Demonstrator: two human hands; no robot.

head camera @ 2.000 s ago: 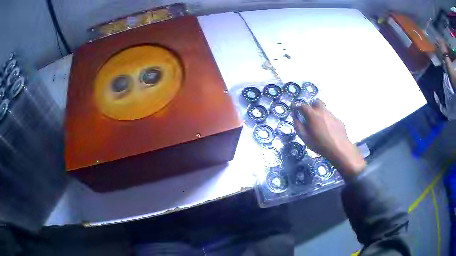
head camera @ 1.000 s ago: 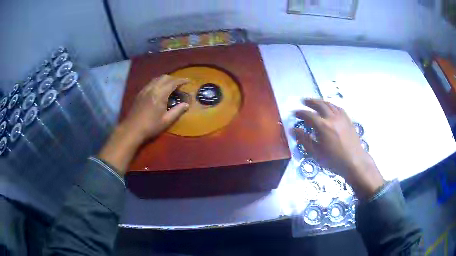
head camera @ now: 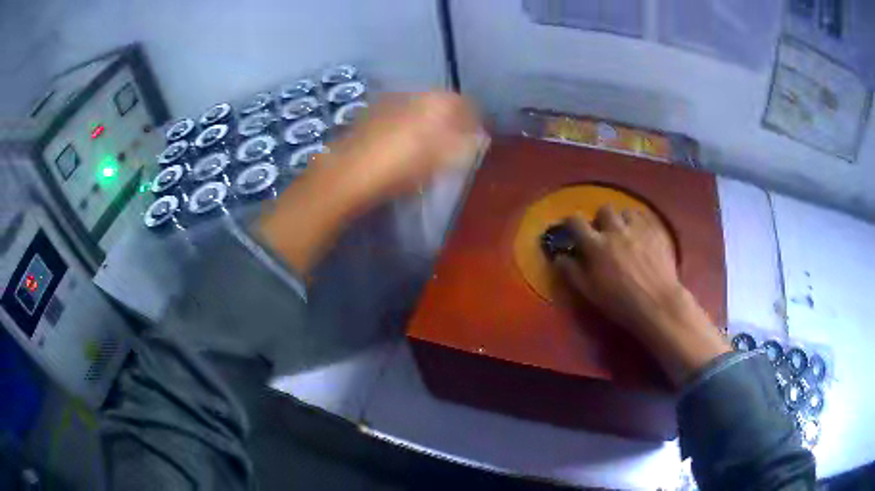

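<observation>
The red-brown box (head camera: 499, 288) has a yellow disc (head camera: 534, 213) recessed in its top. My right hand (head camera: 619, 264) is over the disc, fingers curled down, with its fingertips on a dark bearing (head camera: 556, 240) at the disc's left part. The hand hides the disc's middle and whatever lies under the palm. My left hand (head camera: 427, 134) is blurred, in the air between the box and the tall clear tray stack; whether it holds anything cannot be told. Rows of silvery bearings (head camera: 256, 148) lie on top of the stack, partly hidden by my left forearm.
Grey control units (head camera: 91, 149) with green and red lights stand at the far left. A low tray of bearings (head camera: 794, 360) is at the right, partly behind my right sleeve. A strip with orange patches (head camera: 604, 134) lies behind the box. Papers (head camera: 818, 96) hang on the wall.
The view has turned left. My right hand has moved from the right-hand tray onto the yellow disc. My left hand has left the disc and moved left towards the tray stack.
</observation>
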